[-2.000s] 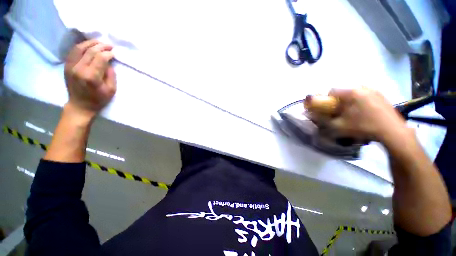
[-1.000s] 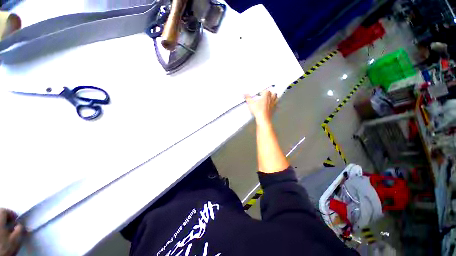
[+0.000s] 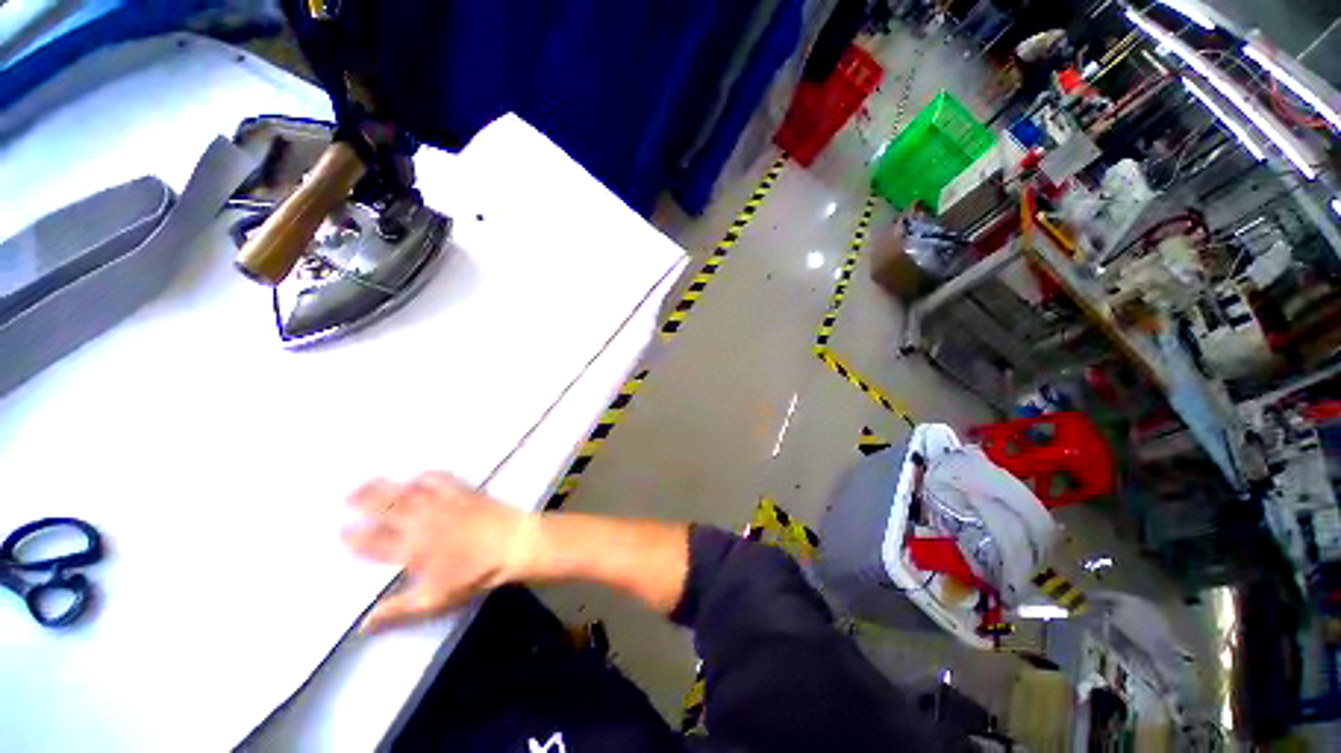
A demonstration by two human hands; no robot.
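Observation:
A long white fabric strip, seen mainly as a thin dark edge line [image 3: 577,380], runs along the near side of the white table [image 3: 221,441] to its right corner. My right hand [image 3: 441,544] lies over this line, fingers spread, blurred, with nothing gripped. My left hand is out of the picture. The steam iron [image 3: 360,272] with its wooden handle stands at the back of the table, away from my hand, its pointed sole towards me. Black-handled shears [image 3: 52,566] lie at the left edge, partly cut off.
A long grey strip [image 3: 111,280] lies looped at the table's far left. Blue cloth hangs behind the table. On the floor to the right stand a tub of cloth [image 3: 897,544], a red crate [image 3: 831,103] and a green crate [image 3: 934,152], beside yellow-black tape.
The view has swung right. My right hand has moved from the line's right end back along it towards the middle and opened. My left hand has left the picture. The iron stays standing at the back.

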